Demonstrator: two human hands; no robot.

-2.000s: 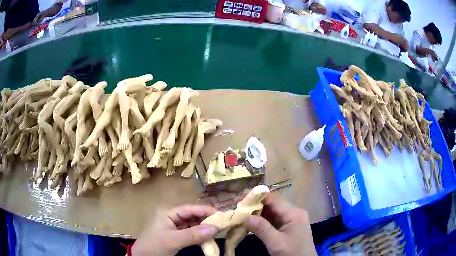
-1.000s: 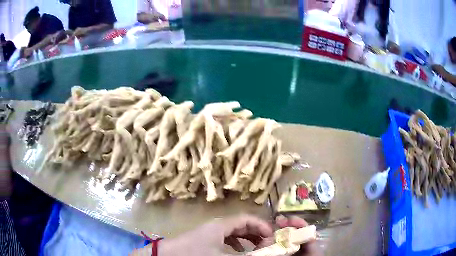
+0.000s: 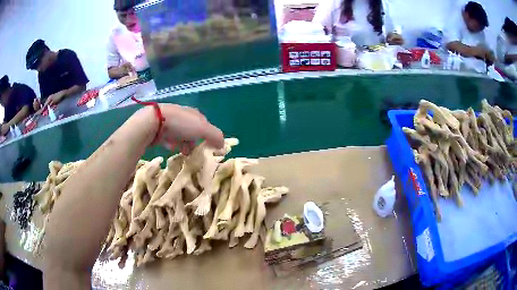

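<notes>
A large heap of tan figure legs (image 3: 187,209) lies on the brown bench, feet pointing mostly down. My left hand (image 3: 190,127), with a red string at the wrist, reaches over the top of the heap. Its fingers are closed around the upper end of a leg piece on top; the fingertips are partly hidden. My forearm covers the heap's left part. My right hand is not in view.
A yellowish block (image 3: 292,241) with a red spot, a white oval dish (image 3: 313,217) and a white bottle (image 3: 384,198) stand right of the heap. A blue tray (image 3: 416,187) with legs is at right. People sit beyond the green surface (image 3: 317,113). Dark parts (image 3: 25,209) lie far left.
My left hand has moved from the bench's near edge up and left to the heap. The piece that was in my hands near the edge is no longer seen there. The view has shifted.
</notes>
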